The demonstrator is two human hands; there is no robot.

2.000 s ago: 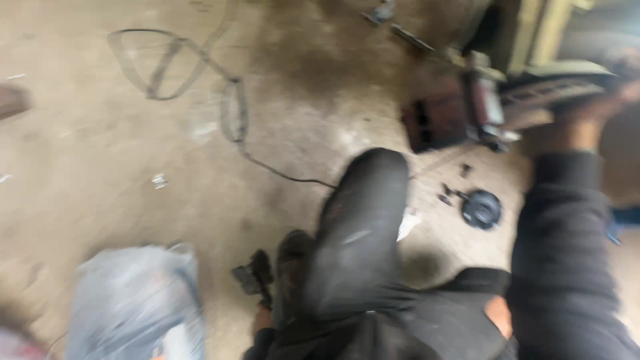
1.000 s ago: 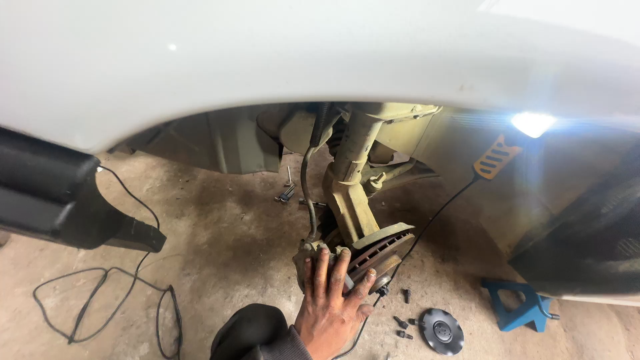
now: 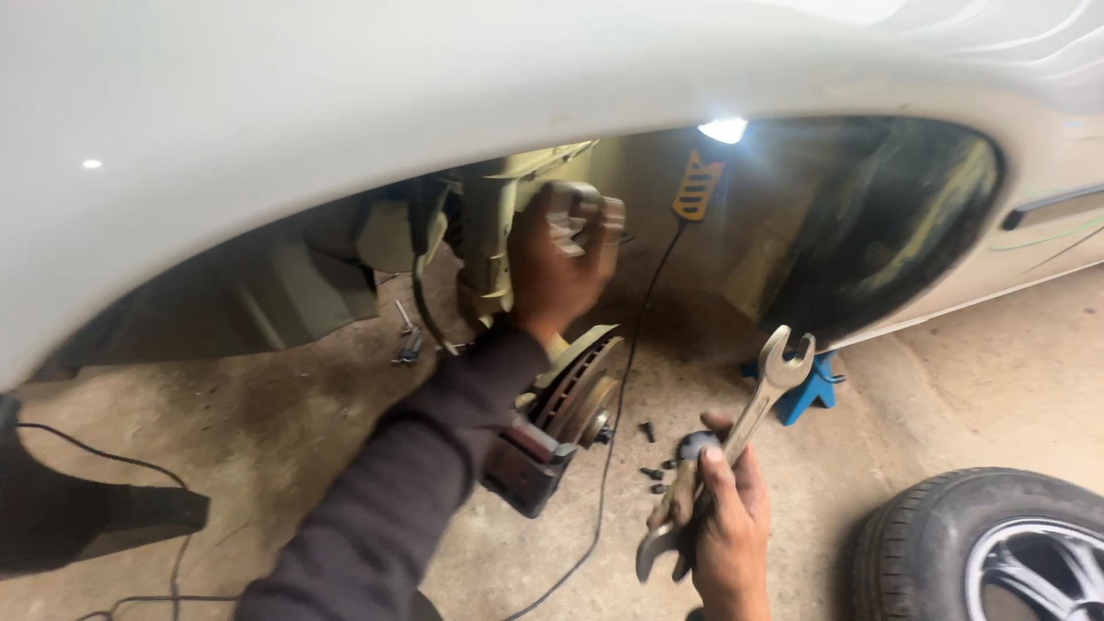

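My left hand [image 3: 565, 254], blurred, is raised inside the wheel arch with its fingers curled, beside the suspension strut [image 3: 490, 233]; whether it holds anything cannot be told. Below its wrist are the rusty brake disc [image 3: 573, 397] and the brake caliper [image 3: 526, 466]. At the lower right, my right hand [image 3: 733, 517] grips an open-end wrench [image 3: 759, 397], its jaw pointing up. Further dark wrench jaws [image 3: 664, 548] stick out below the same hand, and a dark round part shows by the thumb.
A lit work lamp with an orange handle [image 3: 697, 188] hangs in the arch, its cable running down. The white fender [image 3: 302, 103] curves overhead. Several bolts [image 3: 649, 431] lie on the floor. A blue jack stand [image 3: 806, 392] and a wheel [image 3: 914, 552] are at right, tools [image 3: 409, 341] behind the strut.
One second ago a hand rested on the brake assembly; now my left hand is up by the strut, and my right hand has come into view with wrenches.
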